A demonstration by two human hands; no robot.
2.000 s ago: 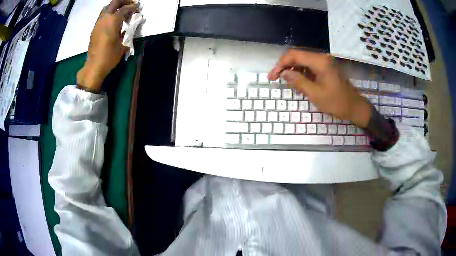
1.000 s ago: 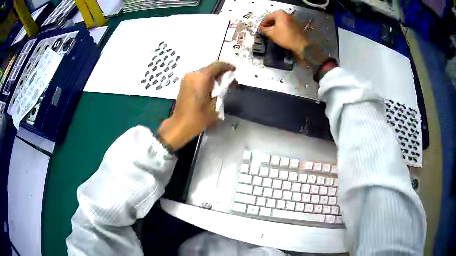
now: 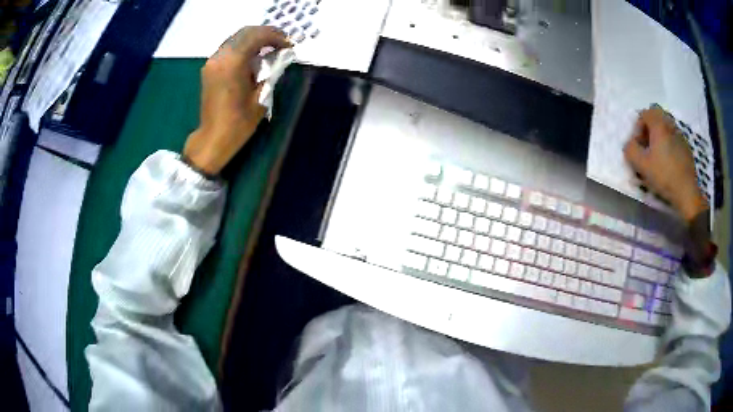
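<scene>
My left hand (image 3: 233,92) is at the upper left, closed on a crumpled white tissue (image 3: 275,76), over the front edge of the left white sheet (image 3: 346,40). Small dark parts (image 3: 293,18) lie in slanted rows on that sheet just beyond my hand. My right hand (image 3: 661,153) is at the right over the right white sheet (image 3: 623,88), its fingers bent down at the sheet. Whether it holds a part cannot be seen. Small dark parts (image 3: 701,157) show in rows beside it, partly hidden by the hand.
The metal plate (image 3: 434,28) is at the top, with a dark fixture (image 3: 492,14) cut off by the edge. A black strip (image 3: 482,96) lies in front of it. The keyboard (image 3: 530,241) sits on a white tray (image 3: 482,326). Blue trays (image 3: 100,76) stand at the left on green mat (image 3: 157,113).
My right hand has left the fixture on the metal plate and is now over the right sheet. My left hand, still with the tissue, is farther left. The camera view has shifted.
</scene>
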